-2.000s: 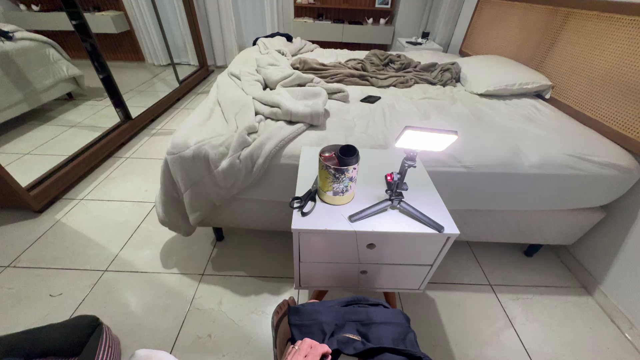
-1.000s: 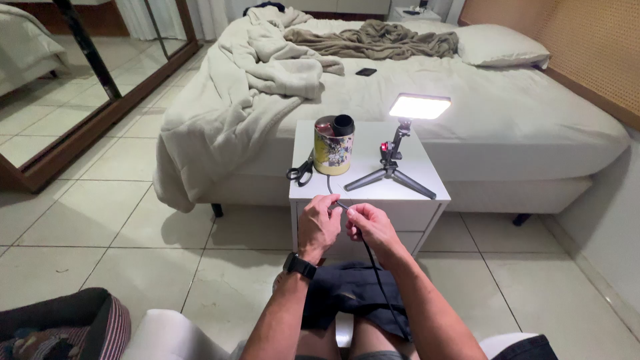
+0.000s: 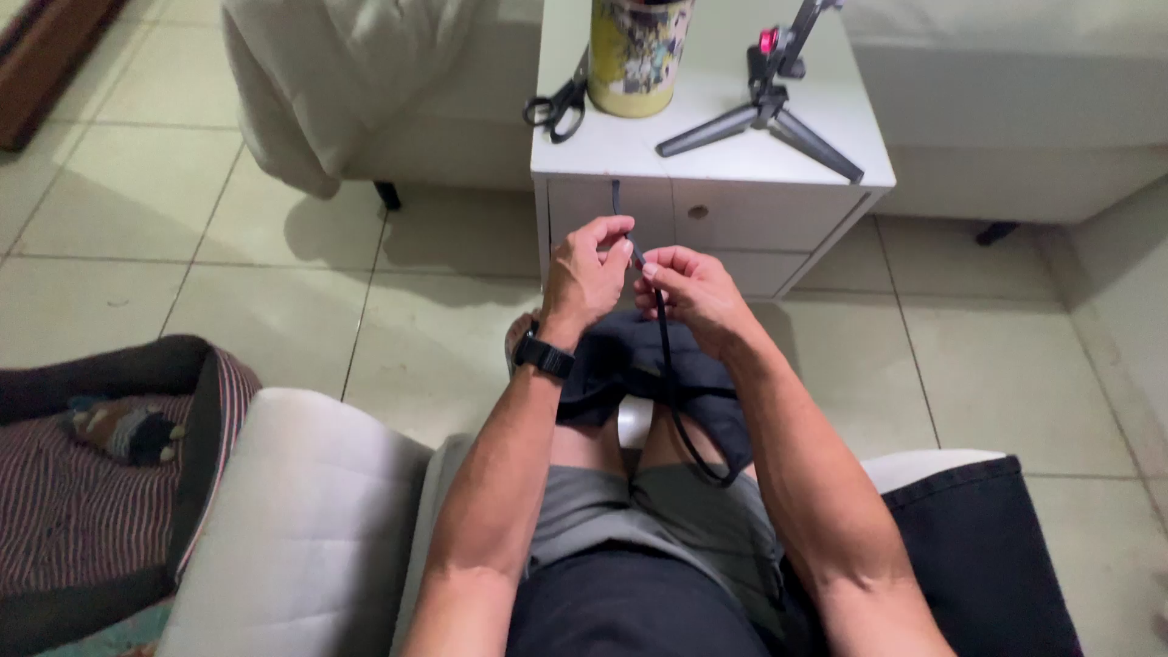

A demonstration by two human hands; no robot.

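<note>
Between my fingertips runs a thin dark cord (image 3: 665, 338), its short end rising above my left hand (image 3: 593, 274) and its longer part looping down over my lap. My left hand, with a black watch on the wrist, pinches it near that upper end. Just to the right, my right hand (image 3: 689, 292) pinches the same cord lower down. Dark navy cloth (image 3: 607, 356) lies across my legs below both hands. The scissors (image 3: 558, 109) with black handles rest on the white nightstand (image 3: 602, 162), beside a yellow patterned canister (image 3: 636, 64).
A small black tripod (image 3: 766, 114) stands on the nightstand, its top cut off by the frame. Behind is the bed (image 3: 985, 100). At the left are a white armrest (image 3: 283, 511) and a striped pet bed (image 3: 82, 493) holding a toy. Black cloth (image 3: 985, 547) lies at the right.
Two seconds ago only part of one hand showed low over the navy cloth. Both hands have since come up in front of the nightstand with the cord. The view has tilted down.
</note>
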